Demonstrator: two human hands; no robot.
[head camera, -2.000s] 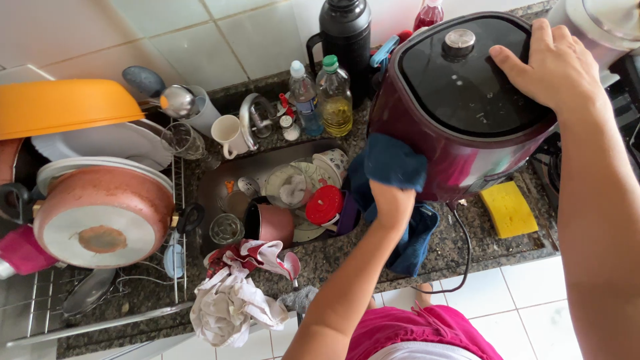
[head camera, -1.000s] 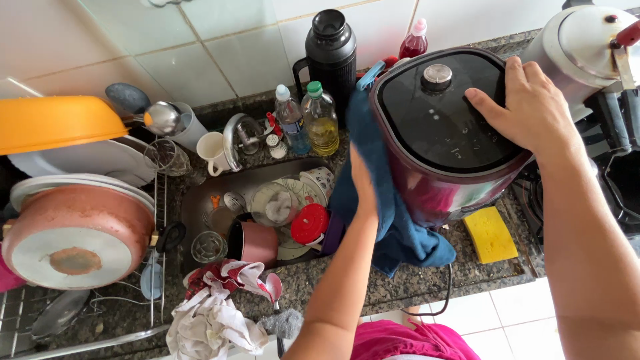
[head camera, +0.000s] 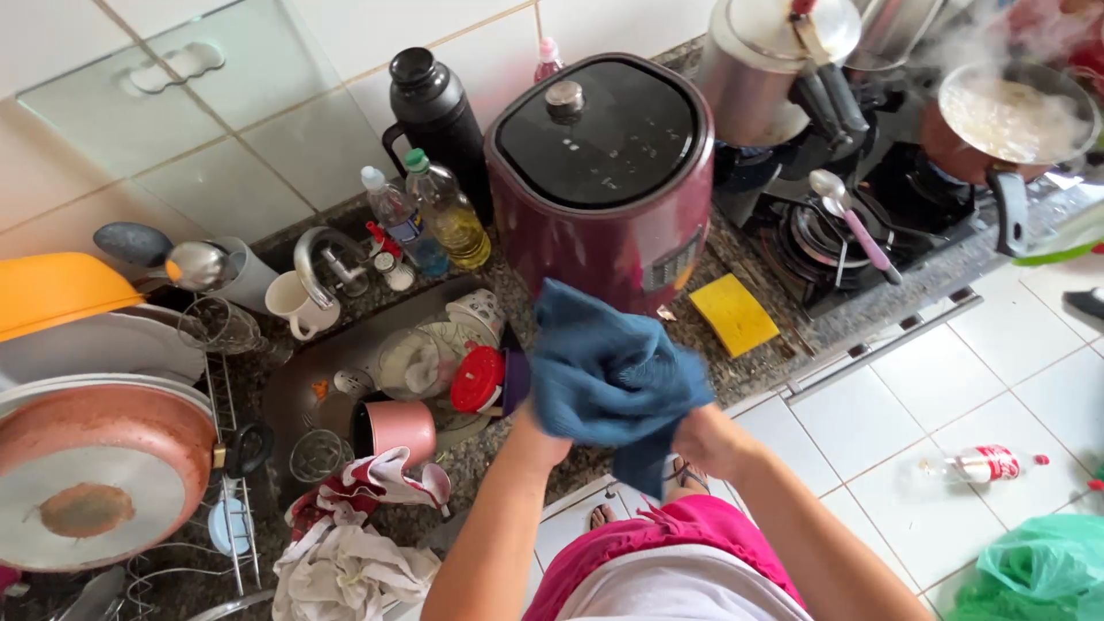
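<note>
A bunched blue cloth (head camera: 617, 371) is held up in front of me between both hands. My left hand (head camera: 548, 435) grips its lower left side, its fingers mostly hidden by the cloth. At the lower right of the cloth, my right hand (head camera: 711, 440) holds it too. Just behind stands a dark red air fryer (head camera: 604, 250) with a black glossy top that bears a few drops and a round knob. A yellow sponge cloth (head camera: 734, 315) lies flat on the granite counter to its right.
Left is a sink (head camera: 289, 379) with dishes, beside a rack holding a copper-coloured pan (head camera: 108, 474). Bottles (head camera: 457, 216) and a black thermos (head camera: 435, 121) stand behind. At right, a pressure cooker (head camera: 750, 78) and a steaming saucepan (head camera: 1013, 116) sit on the gas stove (head camera: 914, 216).
My right hand has left the air fryer's top and come down to the cloth. The cloth has moved off the fryer's left side and is bunched between both hands. The view has shifted right.
</note>
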